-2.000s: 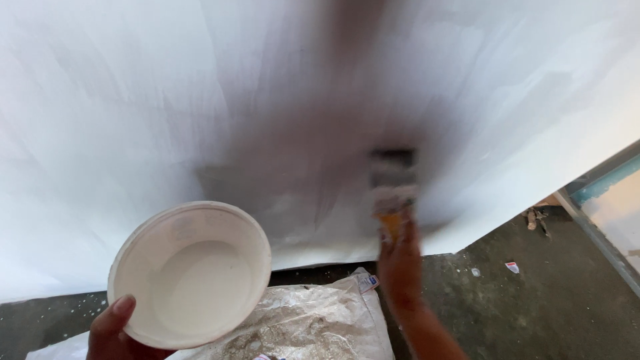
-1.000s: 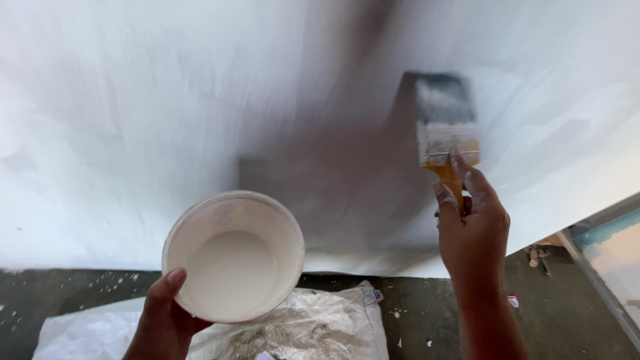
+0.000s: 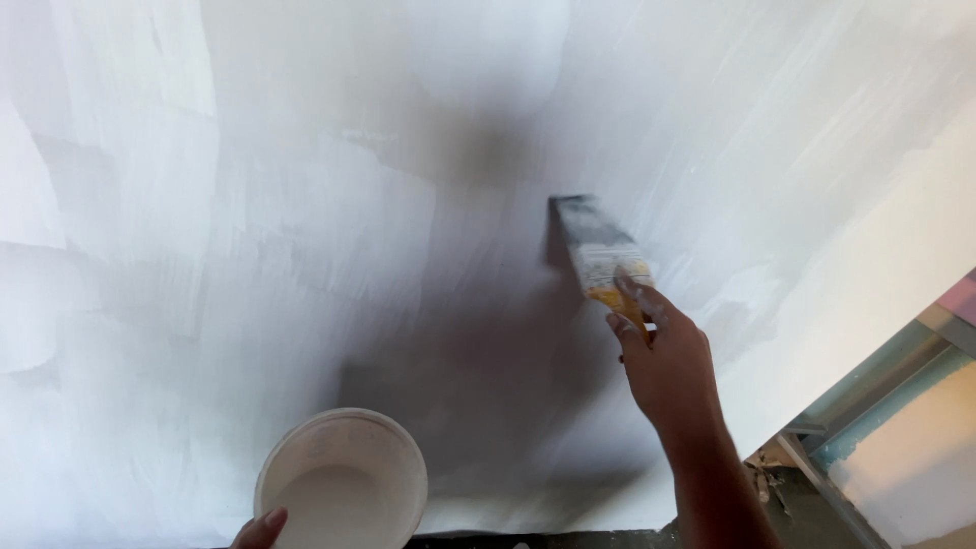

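Observation:
My right hand (image 3: 667, 351) grips a wide flat paintbrush (image 3: 606, 255) by its yellow handle, fingers against the paint-crusted ferrule. The dark, white-smeared bristles are at the surface of a large white-painted panel or wall (image 3: 320, 229), with a shadow beside them. At the lower left, my left hand (image 3: 261, 530) holds a round pale bowl (image 3: 415, 473) by its rim, thumb over the edge; most of this hand is cut off by the frame. White paint (image 3: 328, 507) lies inside the bowl. Streaks and overlapping patches of white mark the painted surface.
Beyond the painted surface's slanting right edge stands a framed panel (image 3: 915, 457) with blue-green and cream areas. Debris (image 3: 770, 476) lies on the dark floor (image 3: 812, 507) near its frame. A pink surface (image 3: 962, 299) shows at the right edge.
The view has tilted up, so the white sheet on the floor is out of sight. The brush has moved up along the painted surface in my right hand. The bowl remains in my left hand.

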